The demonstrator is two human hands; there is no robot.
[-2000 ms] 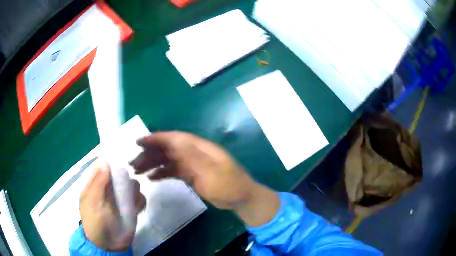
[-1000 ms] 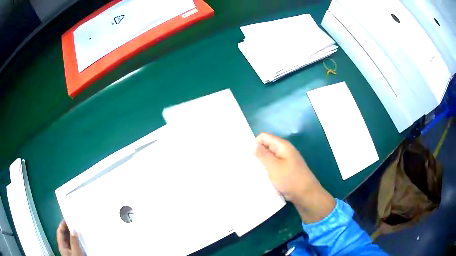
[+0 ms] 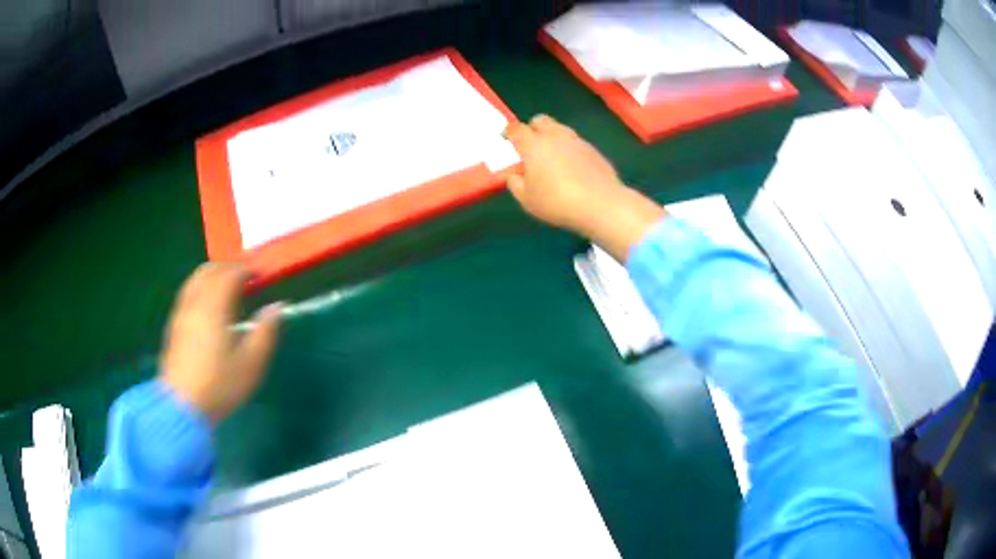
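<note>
A red-orange tray [image 3: 360, 246] lies across the green worktop's far side, with a flat white bagged device [image 3: 360, 147] bearing a small printed mark on it. My right hand [image 3: 568, 180] grips the tray's right edge, its fingertips beside the bagged device. My left hand [image 3: 213, 339] is at the tray's front left corner, thumb and fingers apart, holding nothing visible. A white box base [image 3: 470, 480] lies at the bottom, cut off by the frame, with a flat white piece over it.
More red-orange trays [image 3: 666, 115] carry white items at the back. Stacked box bases [image 3: 863, 229] stand at right. A white paper stack [image 3: 623, 295] and a leaflet [image 3: 730, 431] lie partly behind my right arm. Narrow white inserts [image 3: 49, 470] are at far left.
Both hands have left the white box base and reached forward to the red-orange tray. The view has tilted up, showing more trays at the back.
</note>
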